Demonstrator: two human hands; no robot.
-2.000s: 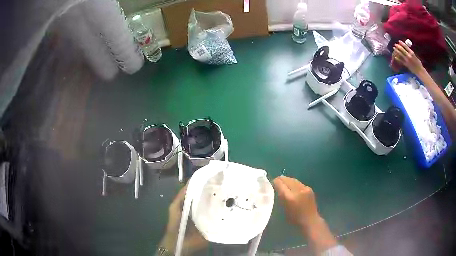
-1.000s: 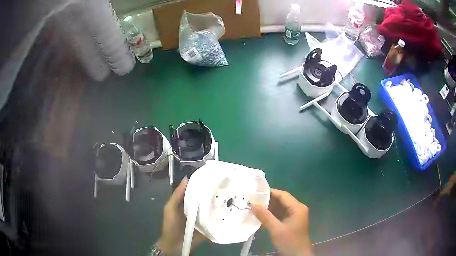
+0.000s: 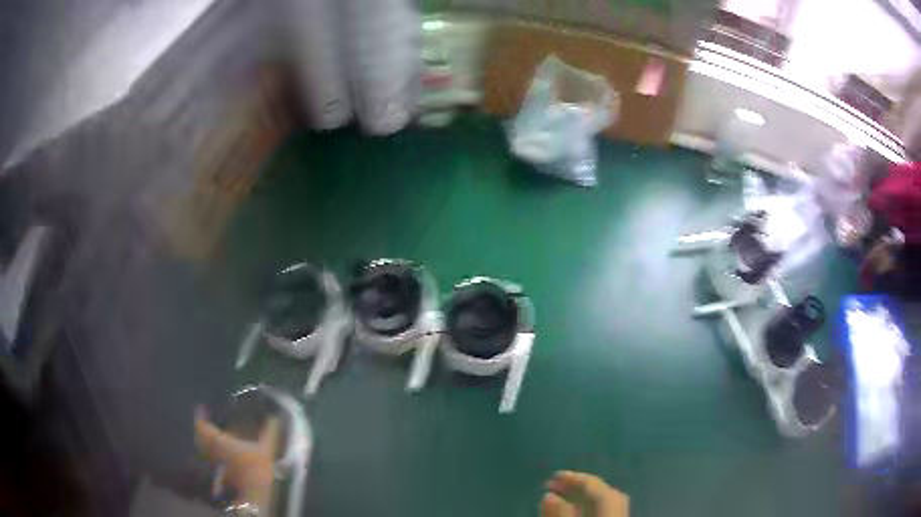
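Note:
A white camera body with a dark inside (image 3: 295, 444) stands upright at the front left of the green bench. My left hand (image 3: 242, 454) is over its near left side, blurred, with the fingers spread; whether it grips the body cannot be told. My right hand (image 3: 586, 495) is at the bottom edge, partly cut off, fingers bent and apart, with nothing seen in it. Three more camera bodies (image 3: 485, 325) stand in a row behind, with white antennas (image 3: 516, 372) pointing toward me.
Three camera bodies (image 3: 729, 273) stand at the right beside a blue tray (image 3: 877, 384) of white parts. A clear bag (image 3: 555, 126), brown cardboard (image 3: 646, 96) and tall white stacks (image 3: 384, 71) are at the back. A red cloth (image 3: 899, 197) is at the far right.
The view has swung left. The camera body held underside toward me now stands upright at the front left. My right hand has come off it and is apart from my left hand.

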